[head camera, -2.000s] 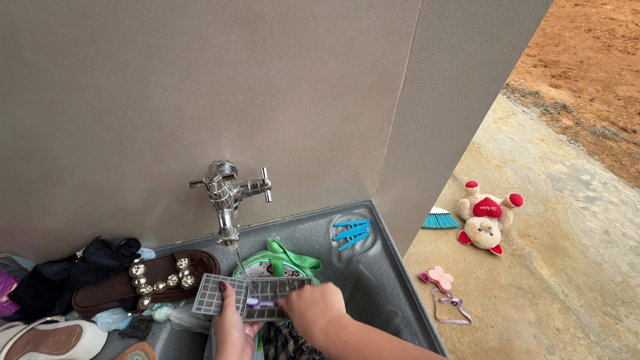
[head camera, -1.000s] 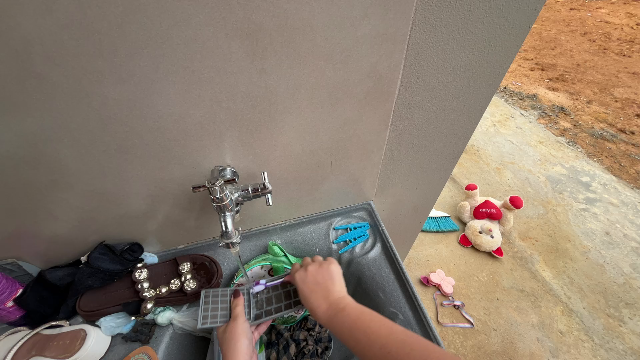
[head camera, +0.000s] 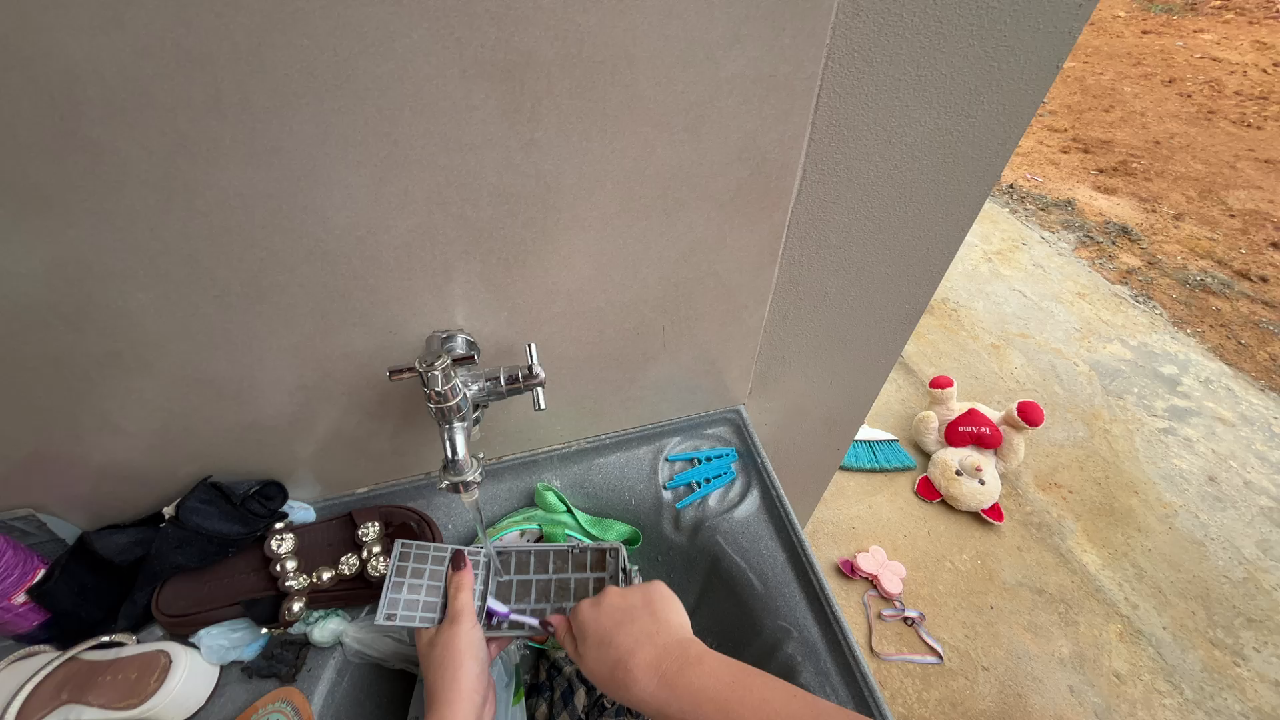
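Note:
My left hand grips a hinged grey plastic grid case, unfolded below the tap, its thumb on the left panel. My right hand is closed on the handle of a purple and white brush, probably a toothbrush, whose head lies low against the inside of the case near the fold. A thin stream of water falls from the chrome tap onto the case. Behind it in the grey sink lies an item with a green strap; dark patterned cloth lies beneath my hands.
Blue clothespins sit in the sink's corner recess. Left are a brown sandal with metallic beads, a white sandal and dark cloth. On the concrete floor lie a teddy bear, a teal-bristled brush and a pink flower item with ribbon.
My right hand and the brush have moved down from the upper edge of the case, where they were a second ago. My left hand still holds the case under the tap.

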